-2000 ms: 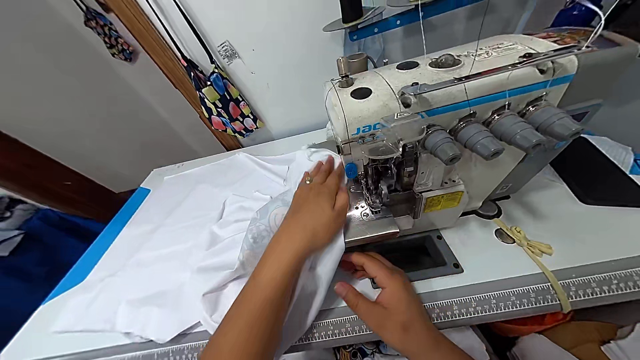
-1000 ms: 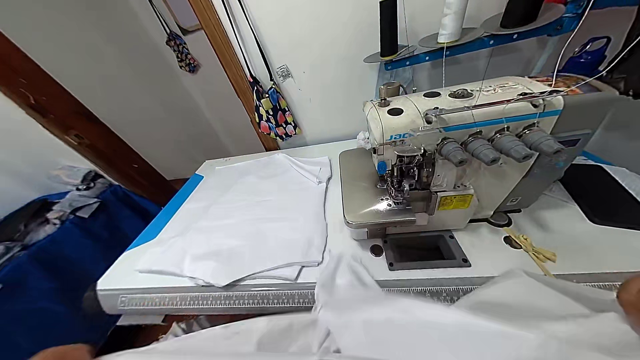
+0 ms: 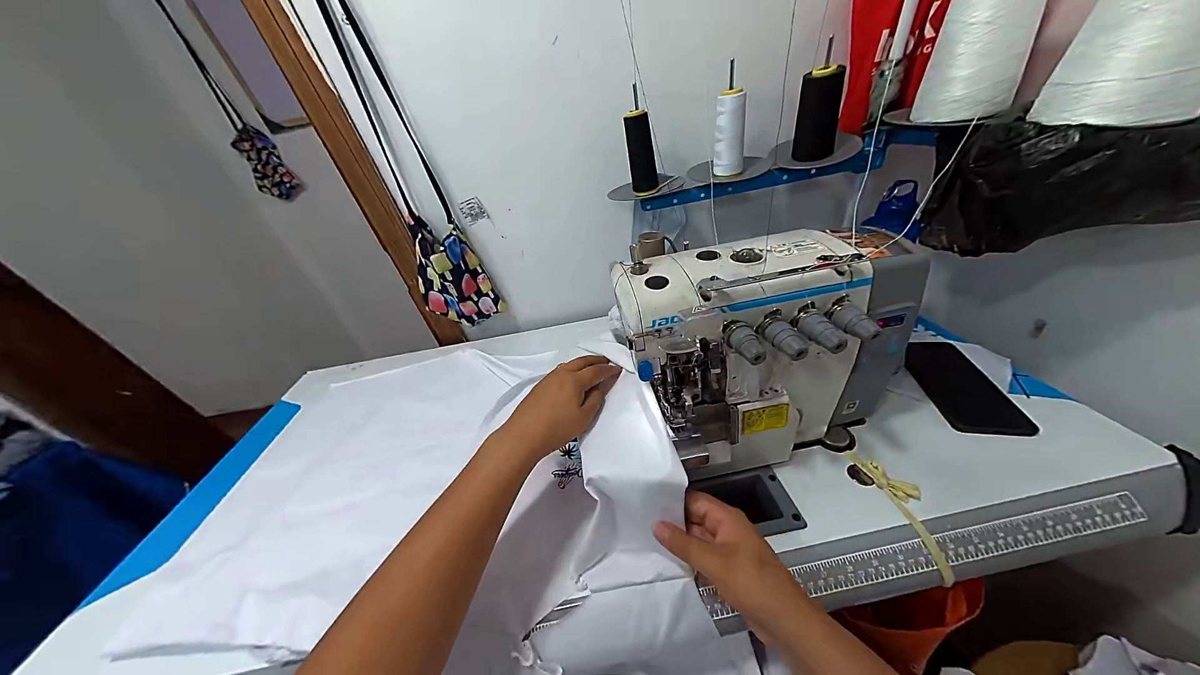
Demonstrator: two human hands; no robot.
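Observation:
White fabric with a dark print point(image 3: 628, 469) lies against the needle area of a serger sewing machine point(image 3: 750, 347) and hangs over the table's front edge. My left hand point(image 3: 562, 403) rests on the cloth just left of the presser area, fingers together, pressing it from above. With thumb and fingers, my right hand point(image 3: 717, 539) pinches the fabric's right edge in front of the machine. More white cloth point(image 3: 375, 450) is spread flat on the table to the left. Part of the print is hidden by folds and my left arm.
A dark phone-like slab point(image 3: 970, 387) lies right of the machine. Thread cones point(image 3: 729, 131) stand on a rack behind it. A yellow tied strip point(image 3: 891, 487) hangs over the ruler-marked front edge point(image 3: 1041, 530). An orange container point(image 3: 914, 623) is below the table.
A second ago the white fabric was spread low in front of the table, with my hands far apart. Now it lies at the machine, with both hands on it.

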